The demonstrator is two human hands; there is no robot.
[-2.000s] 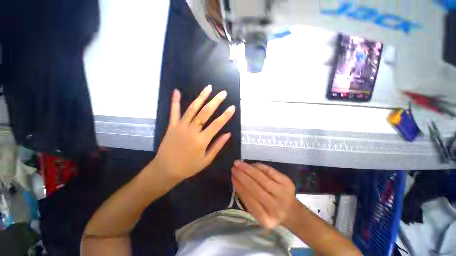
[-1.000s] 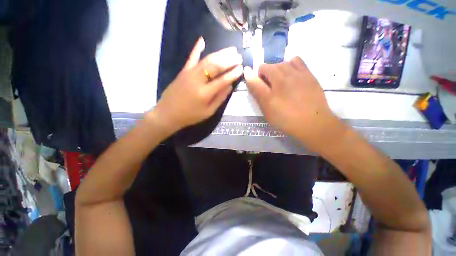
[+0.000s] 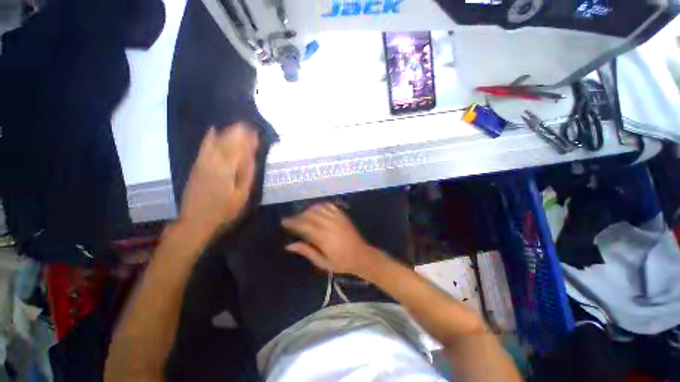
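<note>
The black garment piece [image 3: 205,82] lies on the white table left of the needle area, runs over the front edge and down toward the lap. Its right edge is bent out near the ruler strip. My left hand [image 3: 222,175] is blurred, with fingers curled over this cloth; whether it grips the cloth cannot be told. My right hand [image 3: 328,237] is below the table edge above the dark cloth at the lap, fingers partly apart, with nothing visible in it. The sewing machine's presser foot area [image 3: 262,56] is behind the hands, with the cloth beside it.
Dark stacked pieces [image 3: 63,112] hang over the table's left edge. Right of the needle lie a lit smartphone [image 3: 410,72], red snips [image 3: 514,92], a blue-and-yellow item [image 3: 485,119] and black scissors [image 3: 585,123]. A blue basket [image 3: 548,261] stands below right, a red crate [image 3: 71,295] below left.
My right hand has left the needle area and moved down to the lap. My left hand has moved down from the foot. The view has shifted right, showing the scissors and control panel.
</note>
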